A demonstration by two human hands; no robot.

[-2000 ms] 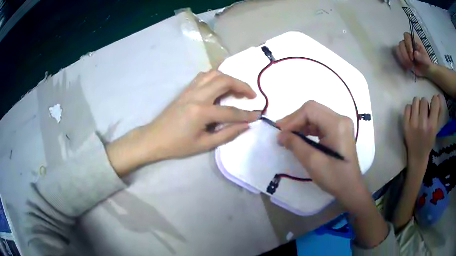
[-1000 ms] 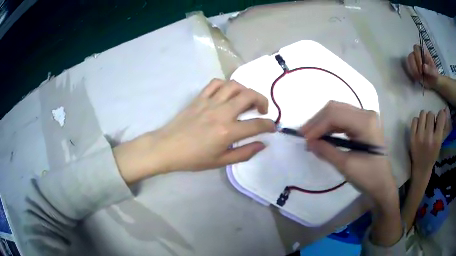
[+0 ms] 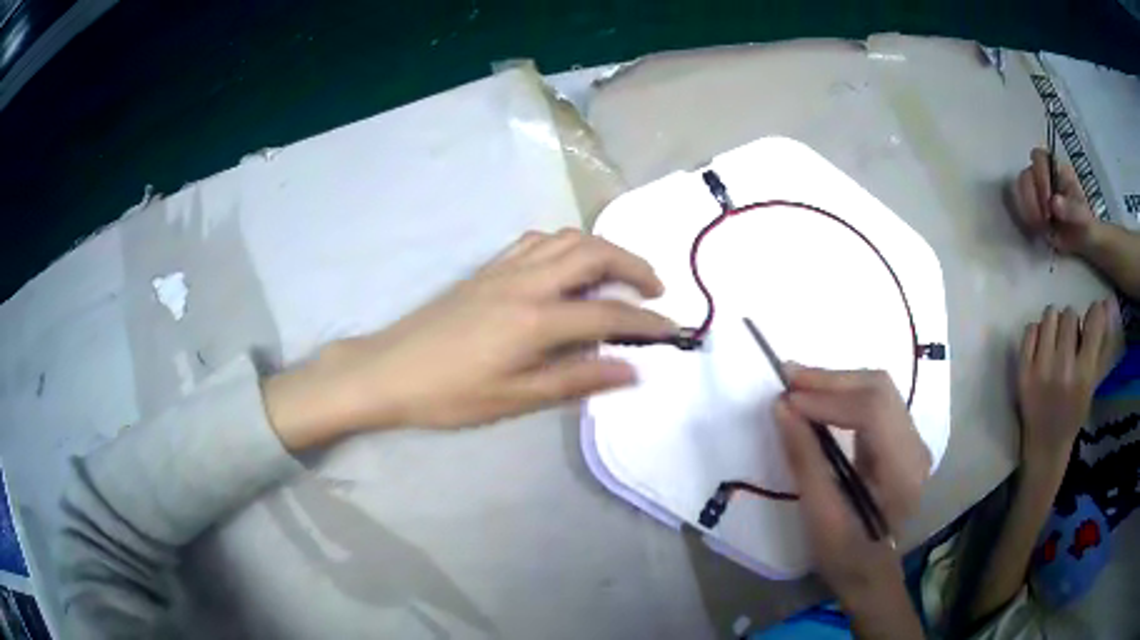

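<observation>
A white panel (image 3: 800, 288) with cut corners lies on the covered bench. A thin red-black wire (image 3: 863, 235) curves over it, with small black modules at the top (image 3: 716, 189), right (image 3: 931, 351), bottom (image 3: 714, 505) and at its left end (image 3: 688, 338). My left hand (image 3: 500, 331) lies at the panel's left side, its index fingertip at the left-end module; whether it grips it I cannot tell. My right hand (image 3: 856, 463) holds black tweezers (image 3: 830, 446) like a pen, tip over the panel, apart from the wire.
At the right, another person's hands (image 3: 1060, 363) show, one with a thin tool, beside a black-and-white marked strip (image 3: 1073, 138). A dark green belt (image 3: 313, 75) runs behind the bench. Tape (image 3: 556, 138) crosses the cover behind the panel. A white scrap (image 3: 171, 294) lies at left.
The tweezers' tip has left the wire's left end and my right hand has moved down, tool more upright. The left-end module now shows. The whole view has shifted, the panel sitting lower.
</observation>
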